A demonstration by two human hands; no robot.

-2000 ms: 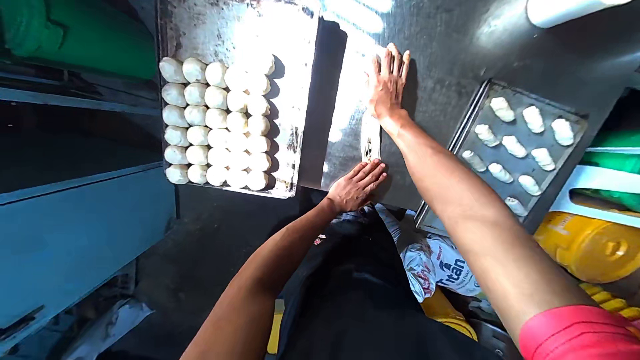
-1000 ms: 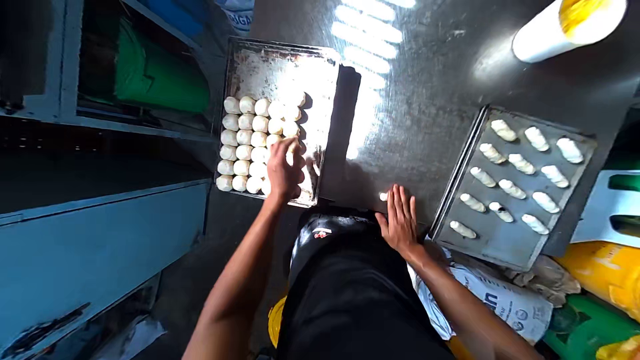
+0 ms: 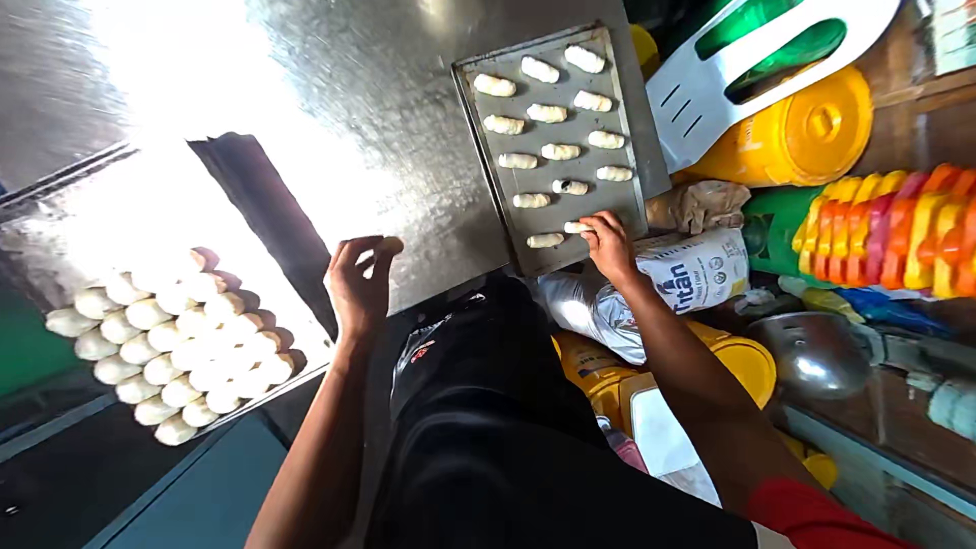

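My right hand (image 3: 608, 242) pinches one end of a small rolled piece of dough (image 3: 579, 227) at the near part of the right metal tray (image 3: 515, 221). Several other dough rolls (image 3: 547, 113) lie in rows on that tray, one with a dark patch. Over the steel table (image 3: 427, 152), my left hand (image 3: 364, 278) is raised with thumb and forefinger curved towards each other. Whether it holds anything is unclear. To its left, the other metal tray (image 3: 311, 367) carries rows of round dough balls (image 3: 164, 335), partly washed out by glare.
Yellow tubs (image 3: 827, 126), a white plastic chair (image 3: 686, 99), printed flour sacks (image 3: 690, 267) and a metal bowl (image 3: 812, 354) stand right of the table. Stacked coloured plastic pieces (image 3: 900, 229) lie farther right. A blue-grey cabinet (image 3: 198, 488) is at lower left.
My left hand has left the dough balls and come over the table. My right hand has moved from the table's near edge to the right tray. The view has swung right.
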